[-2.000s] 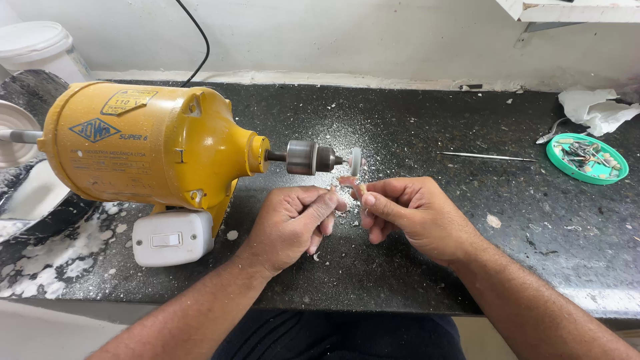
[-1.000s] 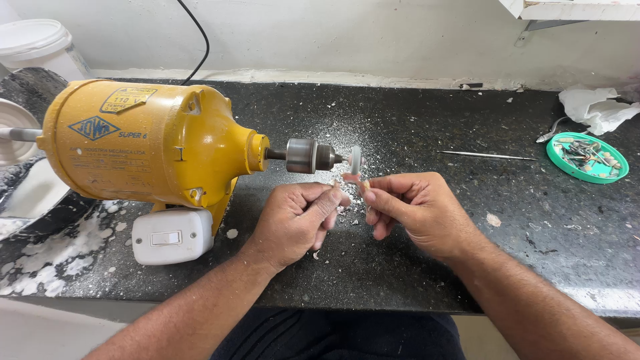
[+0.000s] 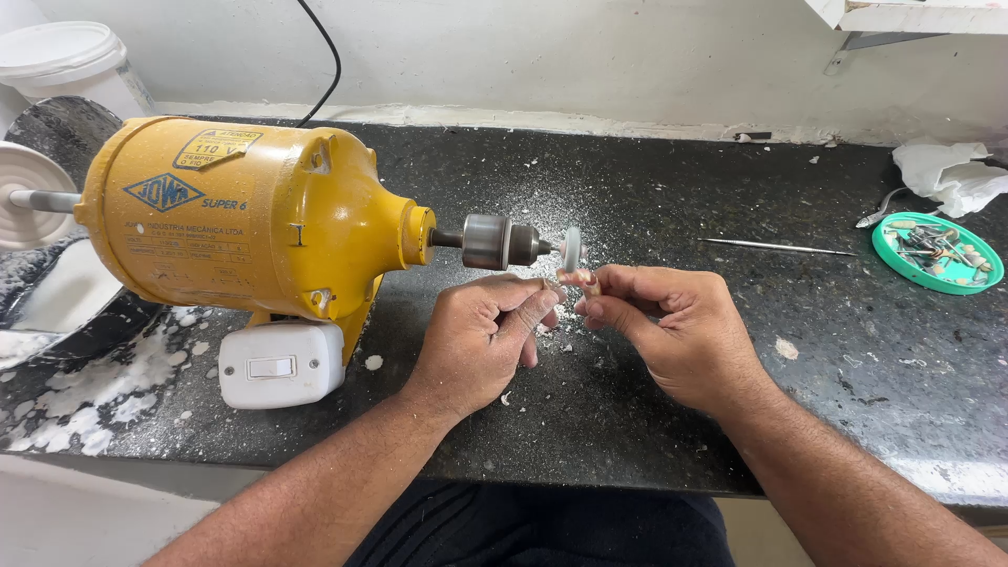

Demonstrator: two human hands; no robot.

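Note:
A small pink and cream dental piece, seemingly part of a denture (image 3: 581, 279), is pinched between the fingers of my right hand (image 3: 669, 327). Its top edge is at the lower rim of a pale grinding wheel (image 3: 572, 250), touching or nearly so. The wheel sits in the metal chuck (image 3: 486, 242) of a yellow Jowa bench motor (image 3: 228, 220). My left hand (image 3: 492, 335) is just left of the piece, thumb and forefinger closed at its left end; how much they grip is hidden.
A white switch box (image 3: 282, 365) is below the motor. To the right lie a thin metal instrument (image 3: 776, 247), a green lid of burs (image 3: 937, 285) and crumpled white paper (image 3: 953, 177). At left are a white bucket (image 3: 71, 59) and a black tray (image 3: 118, 324). White dust covers the countertop (image 3: 630, 441).
Both hands stay by the wheel, with only slight shifts of the fingers and of the piece. The motor and the things around it have not moved.

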